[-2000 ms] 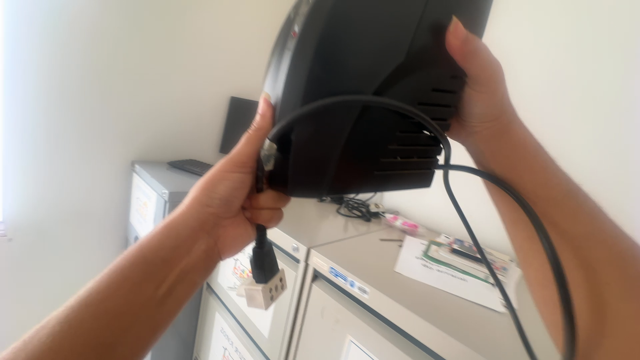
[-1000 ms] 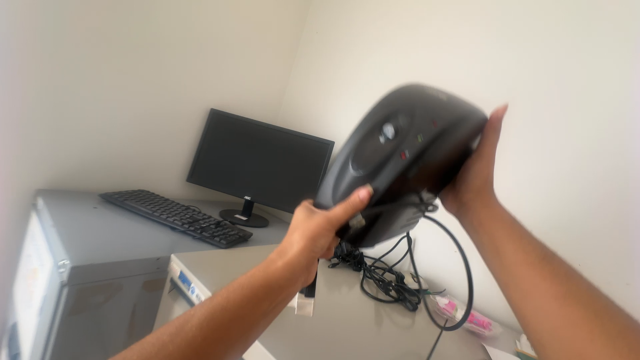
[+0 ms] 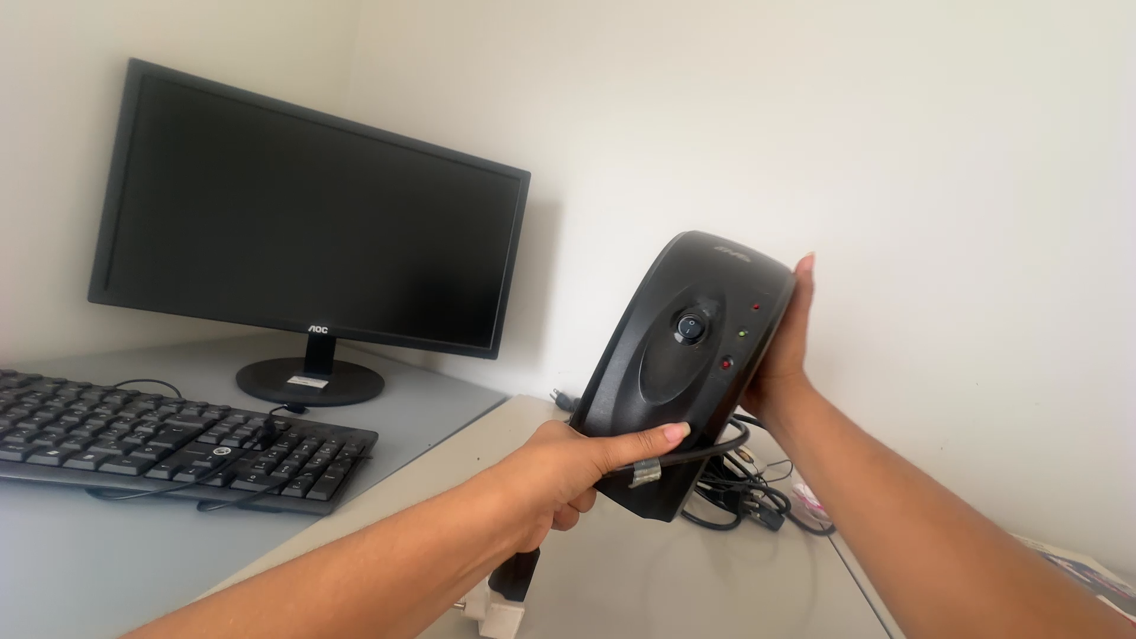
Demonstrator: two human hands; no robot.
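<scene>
A black voltage stabilizer or UPS unit (image 3: 657, 382) with a round rocker switch and small red and green indicators is held tilted above the cabinet top. My left hand (image 3: 586, 470) grips its lower front, thumb over the face, together with its black cable, which bears a piece of tape. Below that hand hangs a black plug joined to a white adapter (image 3: 497, 612). My right hand (image 3: 785, 346) supports the unit's right side; most of its fingers are hidden behind the casing.
An AOC monitor (image 3: 311, 213) stands on the grey cabinet (image 3: 426, 390) at left, with a black keyboard (image 3: 177, 444) before it. Tangled black cables (image 3: 745, 497) lie on the beige cabinet top (image 3: 639, 577) behind the unit. Papers (image 3: 1078, 568) are at the right edge.
The unit has been turned and lowered, so its switch side now faces me more squarely. Both hands keep hold of it. The view has swung toward the monitor and keyboard.
</scene>
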